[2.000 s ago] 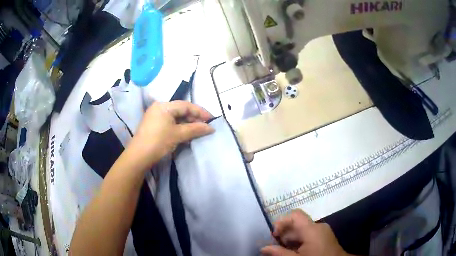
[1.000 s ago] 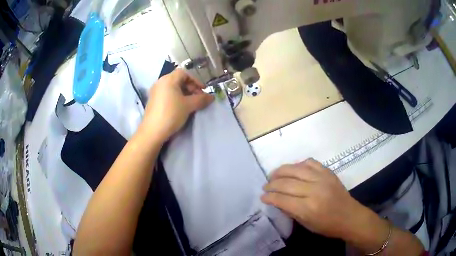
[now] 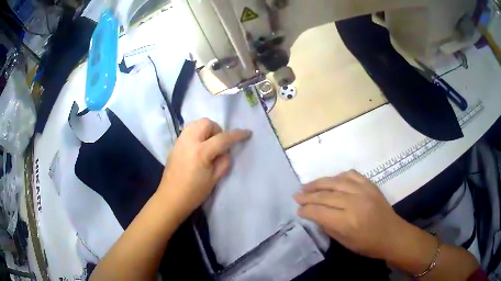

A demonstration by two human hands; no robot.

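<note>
A pale grey panel (image 3: 247, 186) lies on the machine bed, its top end under the presser foot (image 3: 251, 96) and its right edge running down towards me. A pocket piece (image 3: 274, 255) with a dark line lies on its lower part. My left hand (image 3: 200, 159) rests on the panel's left part, index finger stretched towards the foot. My right hand (image 3: 349, 211) lies on the panel's right edge, fingers together, some tips hidden. The needle tip is too small to tell. The sewing machine head (image 3: 233, 44) stands above.
A dark curved piece (image 3: 401, 88) and blue-handled snips (image 3: 451, 94) lie at the right. A ruler strip (image 3: 406, 156) runs along the front edge. A white disc (image 3: 288, 91) is beside the foot. A blue lamp (image 3: 102, 63) hangs left, above other pale and dark pieces (image 3: 118, 164).
The panel has come up to the foot, and its top end now lies under it. My left hand went up to the foot, then back down the panel. My right hand moved up the edge.
</note>
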